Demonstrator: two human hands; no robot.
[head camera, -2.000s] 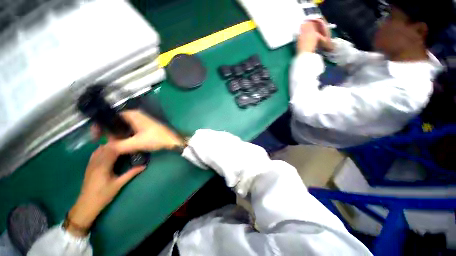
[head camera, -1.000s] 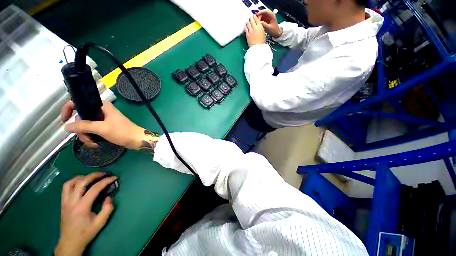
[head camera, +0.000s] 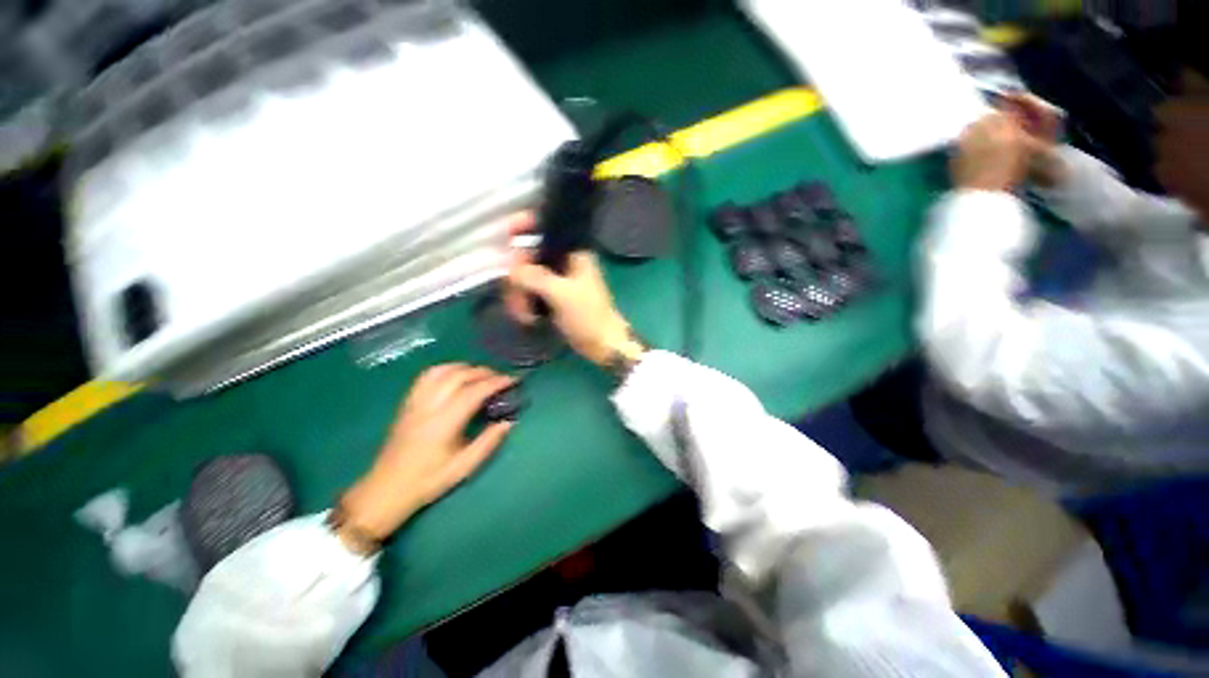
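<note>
The picture is blurred. My right hand (head camera: 573, 302) holds the black electric screwdriver (head camera: 568, 205) upright over a dark round screw dish (head camera: 515, 331). The driver's tip is hidden by my fingers. My left hand (head camera: 438, 435) holds a small black watch unit (head camera: 503, 403) between thumb and fingers at the green mat, to the left of and nearer me than the driver. Part of the unit is hidden by the fingers. The driver's cord (head camera: 690, 252) hangs to the right of it.
White blister trays (head camera: 318, 172) are stacked behind my hands, with one black unit in them. A second dark dish (head camera: 634, 219) and rows of black units (head camera: 796, 254) lie right. A speckled dish (head camera: 236, 506), white wipe (head camera: 143, 540) and clear bag (head camera: 394, 342) lie left. A coworker's hands (head camera: 1008, 143) are far right.
The view has swung left, bringing the speckled dish and wipe in. My right hand still holds the driver over the dark dish, and my left hand still holds the unit.
</note>
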